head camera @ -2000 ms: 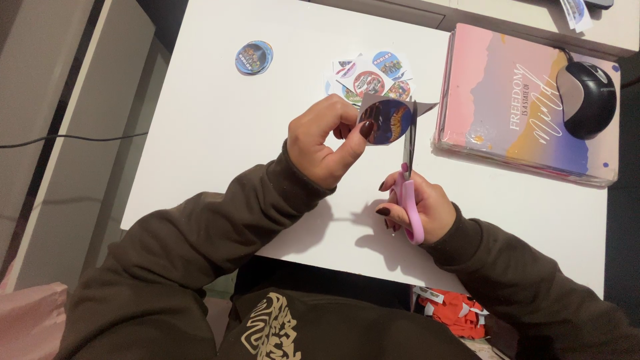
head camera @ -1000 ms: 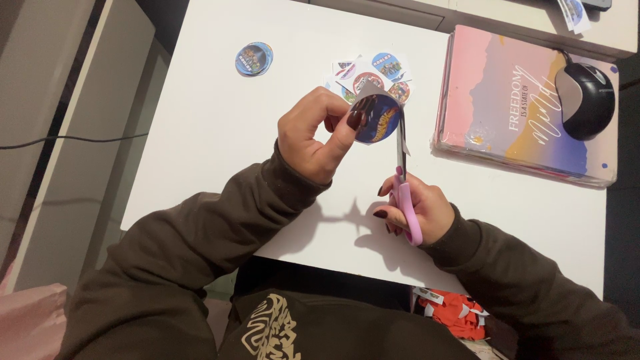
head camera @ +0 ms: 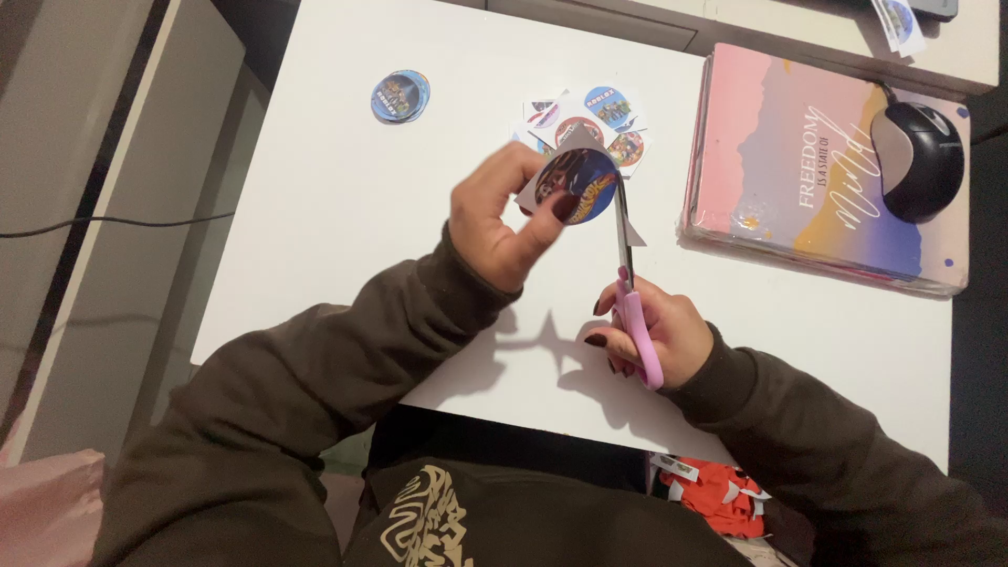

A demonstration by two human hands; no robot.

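Observation:
Between its thumb and fingers, my left hand (head camera: 504, 216) holds a printed paper piece (head camera: 591, 185) with a round dark-blue picture and grey-white paper at its left and top. My right hand (head camera: 661, 327) grips pink-handled scissors (head camera: 644, 339), their blades pointing up along the circle's right edge. A pointed paper offcut (head camera: 635, 235) hangs beside the blades. Behind the held piece lie several uncut square paper pieces with round pictures (head camera: 607, 108), partly hidden by it. A small stack of cut-out paper circles (head camera: 400, 96) lies at the table's upper left.
On the white table (head camera: 331, 260), a thick pastel notebook (head camera: 780, 157) lies at the right, with a black computer mouse (head camera: 921, 161) on it. Paper strips (head camera: 899, 27) hang over the shelf edge at the upper right. Below the table's front edge is a red item (head camera: 717, 500) with paper scraps.
The held circle has turned in my left hand and sits farther left than two seconds ago. My right hand and the scissors have shifted slightly left. An offcut now hangs at the blades.

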